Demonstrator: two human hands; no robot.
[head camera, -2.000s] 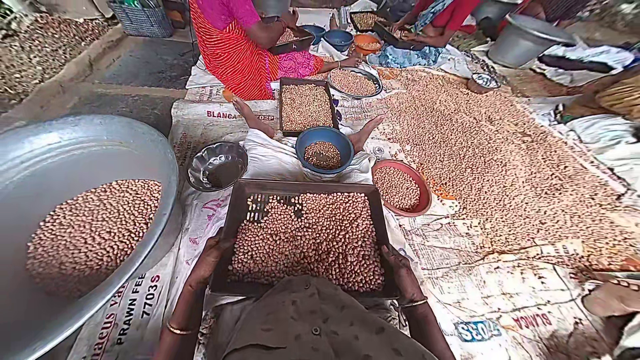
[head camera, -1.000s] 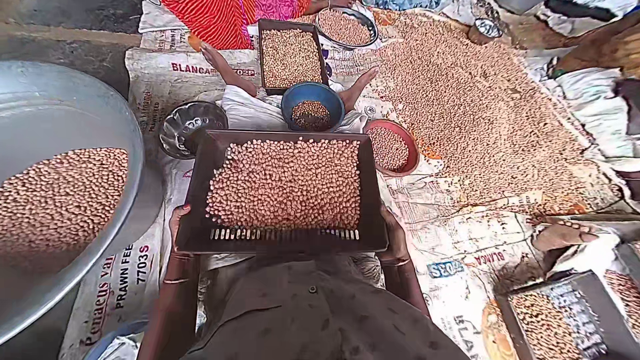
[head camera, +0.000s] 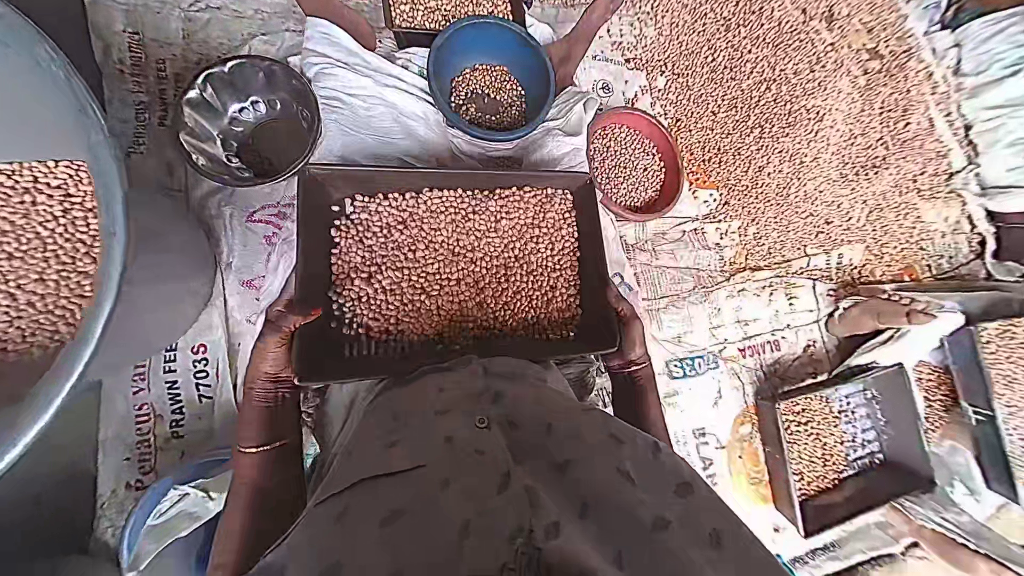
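Observation:
A dark rectangular tray with a slotted bottom (head camera: 316, 264) is held level in front of my body. Round, reddish-brown nuts or seeds (head camera: 456, 264) cover most of its bottom. My left hand (head camera: 280, 336) grips the tray's left side near the lower corner, and my right hand (head camera: 628, 328) grips the right side. Past the tray's far edge are a shiny metal bowl (head camera: 248, 120) at the left, a blue bowl (head camera: 490, 80) with some nuts in the middle, and a red bowl (head camera: 632, 164) with nuts at the right.
A large metal basin (head camera: 112, 240) of nuts stands at the left. Printed sacks (head camera: 696, 280) cover the ground, with nuts spread (head camera: 808, 120) at the upper right. Another person's foot (head camera: 880, 314) and a second slotted tray (head camera: 896, 480) are at the right; a co-worker's legs are ahead.
The nuts, which left a bare slotted patch at the tray's far left two seconds ago, now lie more evenly. The view has moved closer over the tray. Both hands still hold it.

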